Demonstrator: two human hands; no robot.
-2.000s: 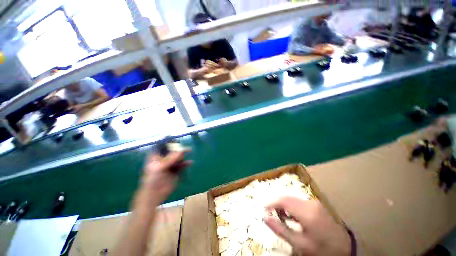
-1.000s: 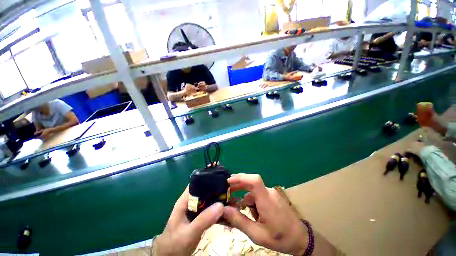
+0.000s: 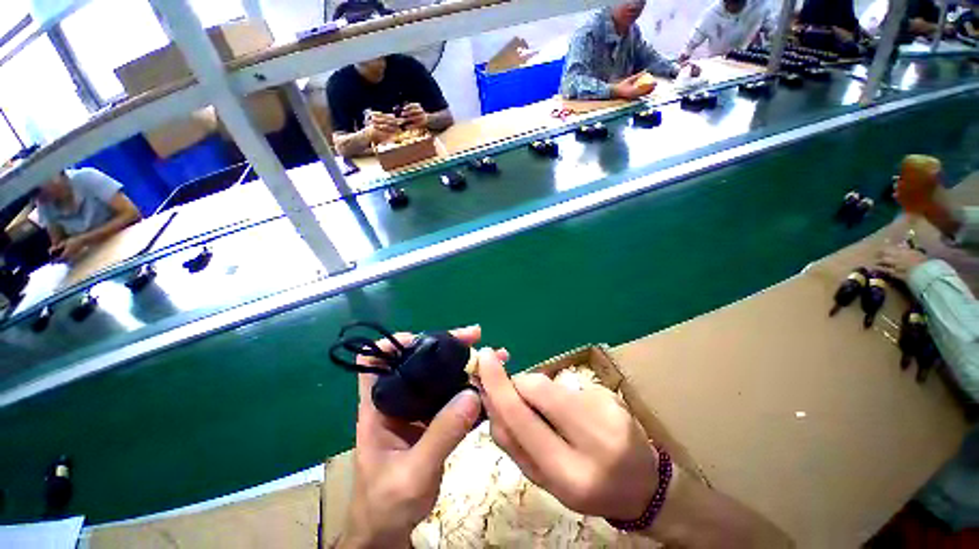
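My left hand (image 3: 399, 472) holds the black corded unit (image 3: 421, 375), with its thin black loops (image 3: 363, 347) sticking out to the left. My right hand (image 3: 569, 440), with a dark beaded bracelet at the wrist, pinches a small pale slip (image 3: 472, 362) against the unit's right end. The fingertips partly hide the slip. Both hands are above the open parts box (image 3: 603, 367), which is full of pale slips (image 3: 483, 488). My forearms and hands hide part of the box.
A green conveyor belt (image 3: 601, 273) runs across behind the hands, with a black unit (image 3: 58, 483) at its lower left. Cardboard (image 3: 751, 397) covers the bench at right, with several black pieces (image 3: 912, 341) near another person's sleeve (image 3: 950, 306). A metal-framed shelf (image 3: 252, 161) and seated workers are beyond.
The unit has turned from loops up to loops pointing left. My right fingers have moved to its right end, with a pale slip between them. The view has shifted slightly.
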